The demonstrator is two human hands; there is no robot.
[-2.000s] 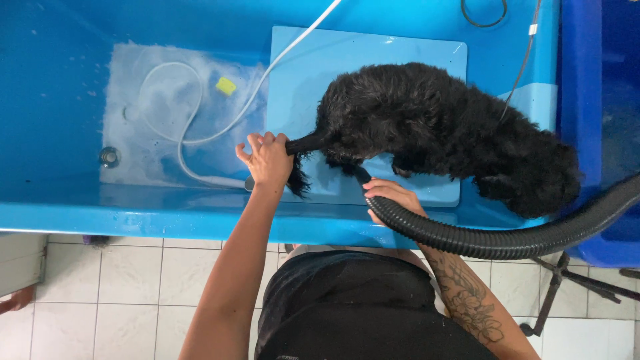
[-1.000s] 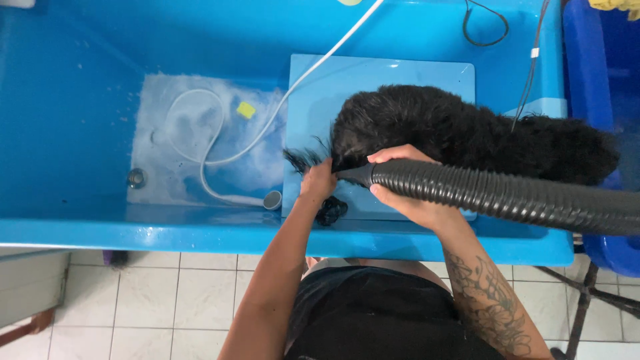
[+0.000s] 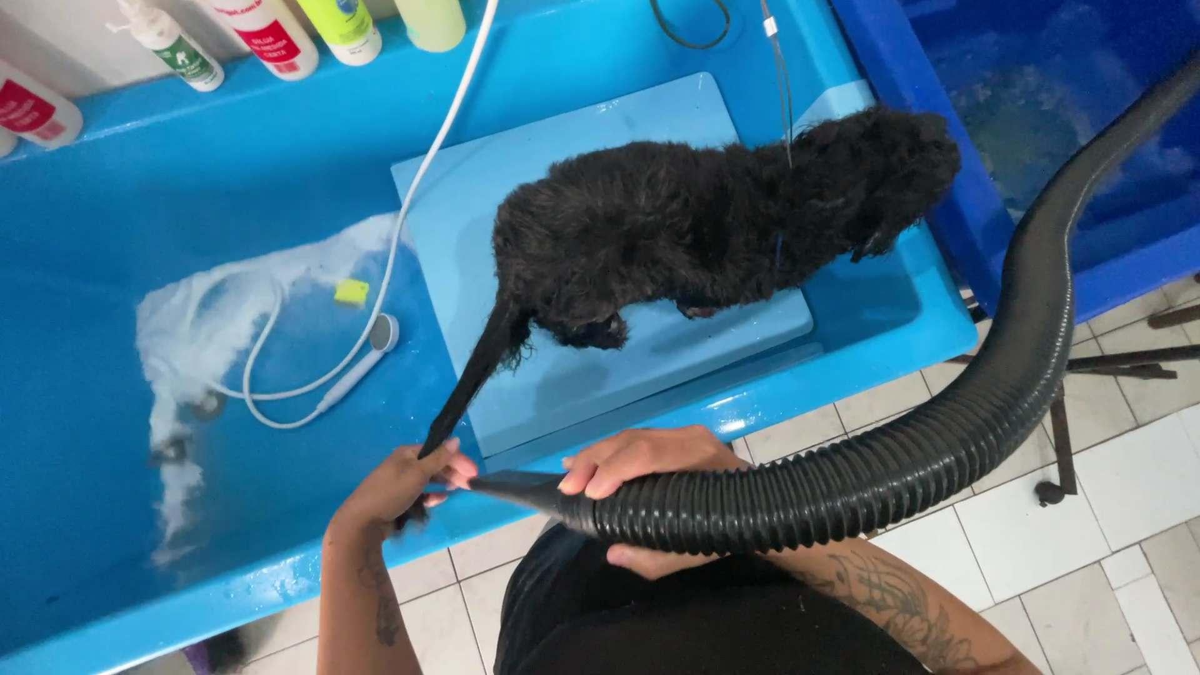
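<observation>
A black curly-coated dog stands on a light blue platform in a blue tub, its head toward the right. Its tail stretches down over the tub's near edge, where my left hand pinches it near the end. My right hand is wrapped round the front of a black corrugated dryer hose. The hose's tapered nozzle points left, its tip close beside the fingers of my left hand. A thin tether runs down to the dog's neck.
Left of the platform, a white shower head with its coiled hose and a yellow sponge lie in the blue tub. Several bottles line the tub's back rim. A darker blue tub adjoins at right, with dark metal legs below.
The tail is drawn out toward me, and my left hand is now at its end. The nozzle has moved from the dog's rear to beside that hand. The view has shifted and tilted.
</observation>
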